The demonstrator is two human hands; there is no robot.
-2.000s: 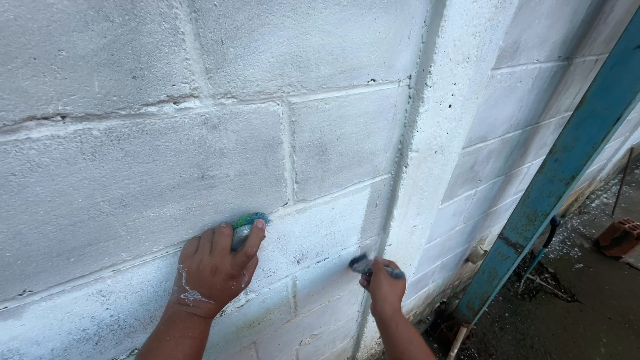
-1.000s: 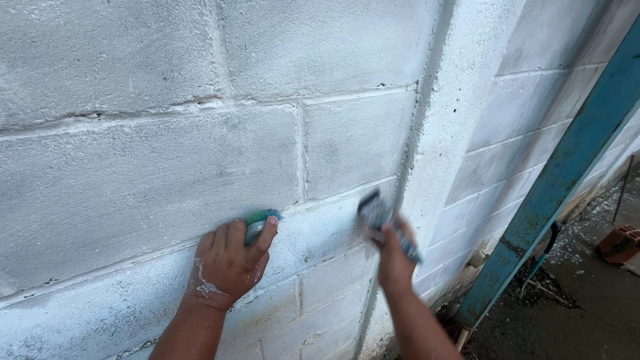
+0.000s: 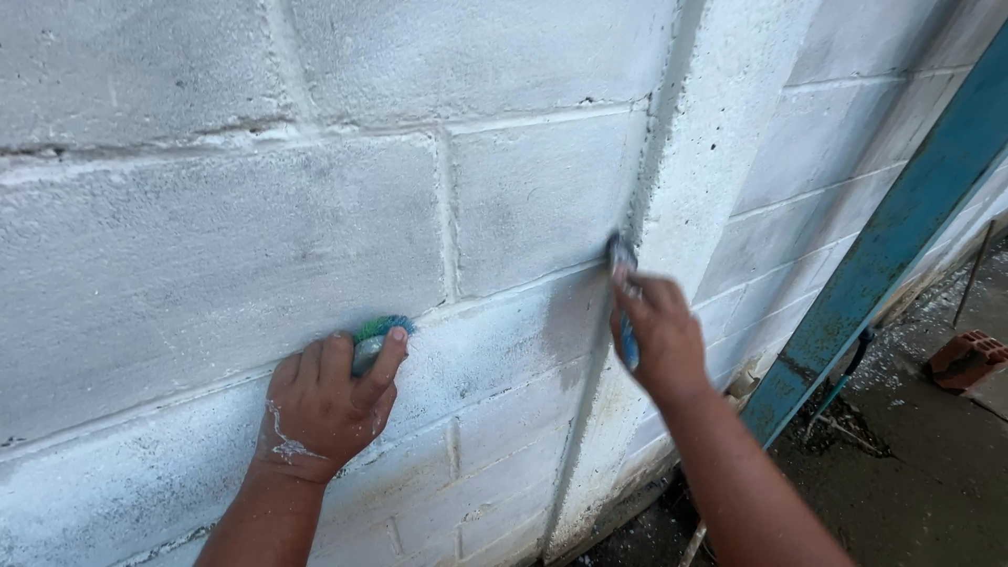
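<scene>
My left hand (image 3: 331,402), streaked with white paint, grips a scrub brush (image 3: 376,340) with green and blue bristles against the block wall (image 3: 197,244). My right hand (image 3: 661,327) is closed around the blue handle of a paintbrush (image 3: 622,256). Its dark, paint-smeared head meets the wall at the inner corner beside the white concrete column (image 3: 701,150), level with a mortar joint. White paint covers much of the blocks; a greyer patch shows just below the paintbrush.
A rusty blue metal post (image 3: 890,244) slants along the right side. Behind it, a broken hollow red brick (image 3: 967,361) lies on the wet, paint-spattered ground (image 3: 850,496). A thin rod (image 3: 974,276) leans near the wall's base.
My right hand has moved the paintbrush up the corner from the lower course where it was two seconds ago. My left hand stays by the same joint with the scrub brush.
</scene>
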